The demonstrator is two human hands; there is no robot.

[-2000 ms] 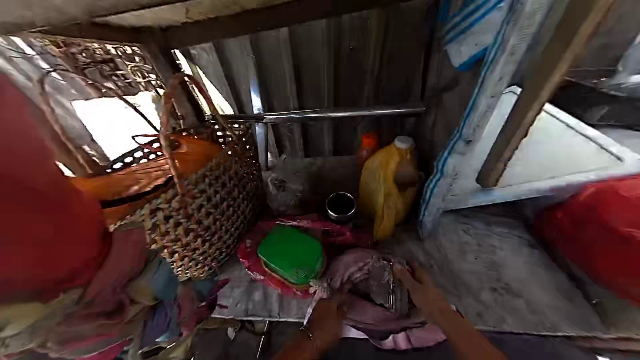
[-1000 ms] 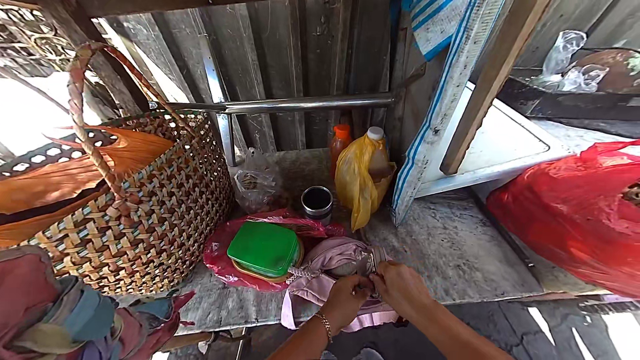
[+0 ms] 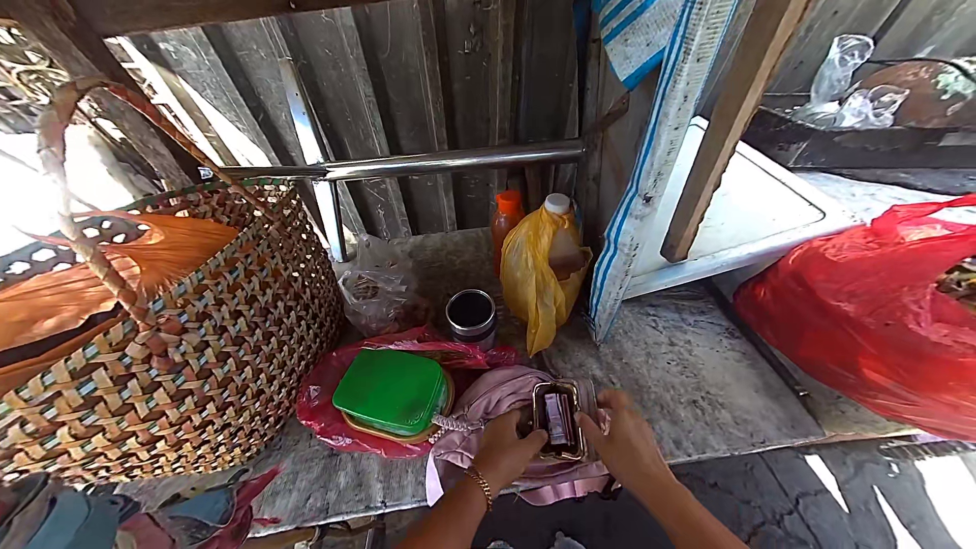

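Note:
A small metal-framed clasp purse (image 3: 558,421) gapes between my hands, with folded paper, perhaps banknotes, inside. My left hand (image 3: 503,448) grips its left side, and a bracelet circles that wrist. At the purse's right edge, my right hand (image 3: 621,438) holds the frame with its thumb, fingers partly spread behind. Beneath the purse lies a pink fabric bag (image 3: 488,408) with a strap along the bench's front edge. Just left of it, a container with a green lid (image 3: 390,389) rests on a pink plastic bag (image 3: 324,415).
A woven basket (image 3: 191,358) fills the left. Behind stand a steel tumbler (image 3: 471,314), a bottle with an orange cap (image 3: 508,202), a yellow plastic bag (image 3: 530,267) around a white-capped bottle, and a clear plastic bag (image 3: 377,293). A red plastic bag (image 3: 854,320) sits right, beyond a wooden post (image 3: 732,122).
The clasp purse now shows wide open between my hands; a second ago my hands were close together over the pink fabric bag. They have since moved apart.

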